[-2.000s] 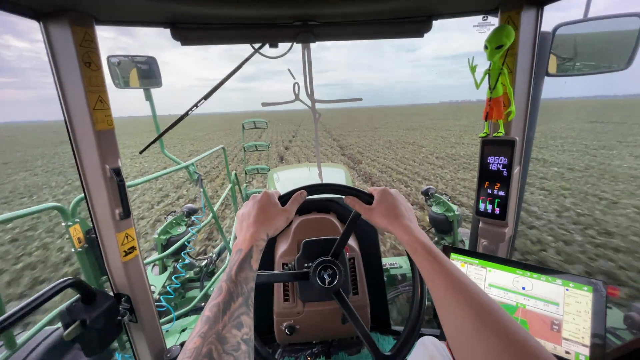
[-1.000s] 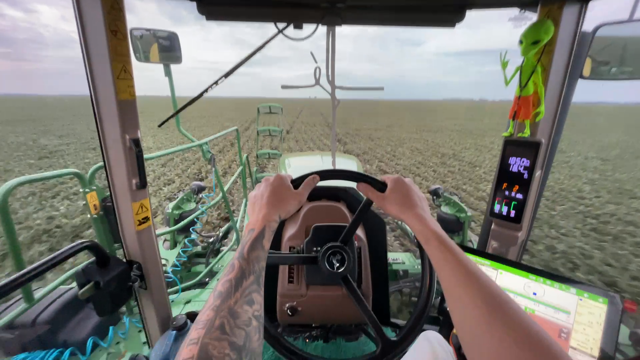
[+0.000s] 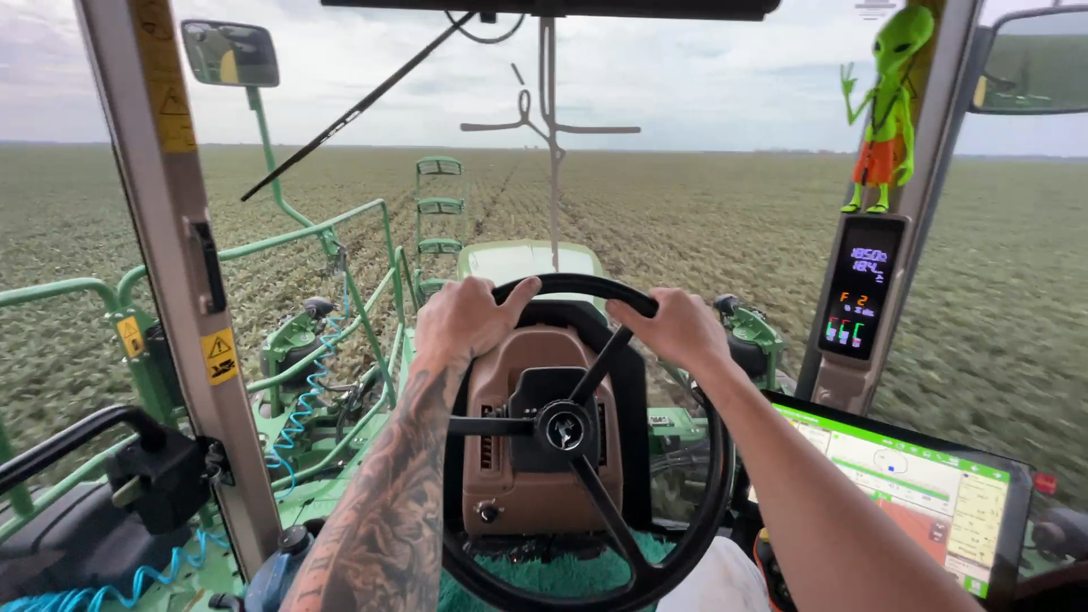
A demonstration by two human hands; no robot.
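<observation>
Both bare hands rest on the upper rim of a black three-spoke steering wheel (image 3: 718, 476) in a vehicle cab. My left hand (image 3: 467, 319) curls over the rim's upper left, thumb along it; tattoos cover that forearm. Over the upper right, beside a spoke, my right hand (image 3: 676, 323) grips the rim, its thumb pointing inward. The undersides of the fingers are hidden. Behind the wheel stands a brown steering column console (image 3: 544, 501) with vents and a knob. A lit touchscreen monitor (image 3: 901, 493) sits at the lower right, partly covered by my right forearm.
A slim display (image 3: 860, 285) is on the right pillar (image 3: 926, 195), below a green alien figure (image 3: 888, 110). Green railings (image 3: 297, 238) and coiled blue hoses (image 3: 306, 408) lie left. Ahead are the hood (image 3: 531, 255) and a field of crop rows (image 3: 680, 204). A blue bottle-like container (image 3: 285, 565) stands lower left.
The view has shifted somewhat. Both hands have stayed on the upper rim, and the wheel's spokes hold about the same angle.
</observation>
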